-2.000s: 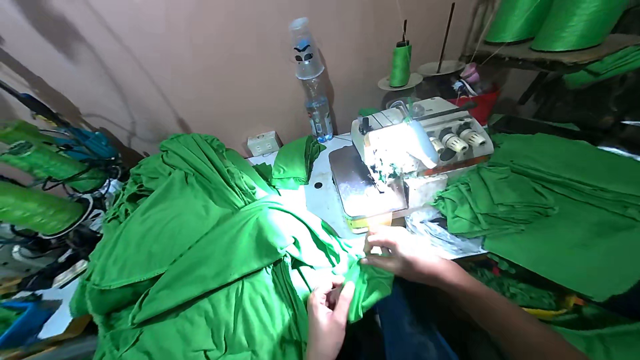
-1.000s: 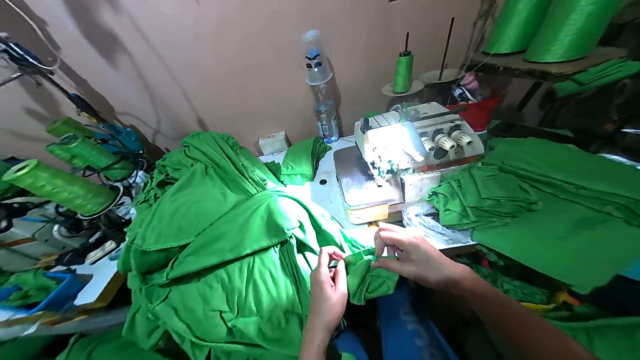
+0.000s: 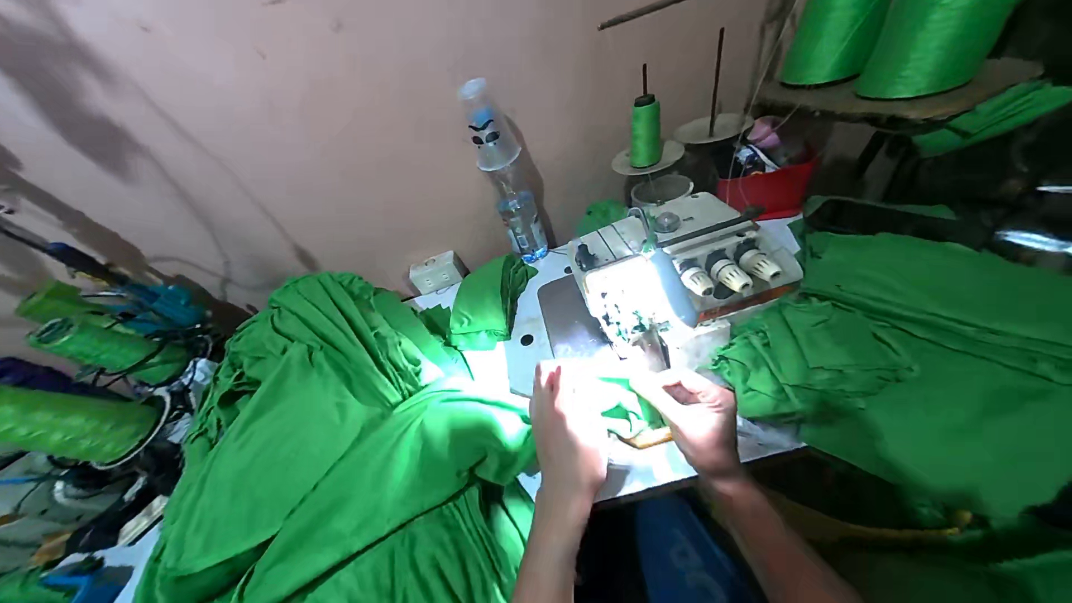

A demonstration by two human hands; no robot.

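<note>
A lit overlock sewing machine (image 3: 662, 276) stands on the white table. Just in front of its presser foot, my right hand (image 3: 695, 414) pinches the edge of a piece of green fabric (image 3: 624, 402) between thumb and fingers. My left hand (image 3: 569, 427) lies at the left side of the same piece, fingers pointing toward the machine; glare hides its fingertips, so its grip is unclear. A large heap of green fabric (image 3: 335, 435) spreads over the table left of my hands. Behind it a folded green piece (image 3: 488, 301) rests beside the machine's metal plate.
A plastic bottle (image 3: 521, 218) topped by a cup stands against the wall, near a white socket box (image 3: 437, 272). Green fabric stacks (image 3: 938, 335) lie on the right. Large green thread cones (image 3: 930, 50) sit on a shelf above a red container (image 3: 775, 184). More cones (image 3: 75, 423) stand far left.
Both hands have moved forward from the table's front edge to the sewing machine, bringing the green fabric piece near the presser foot. The big heap stays on the left.
</note>
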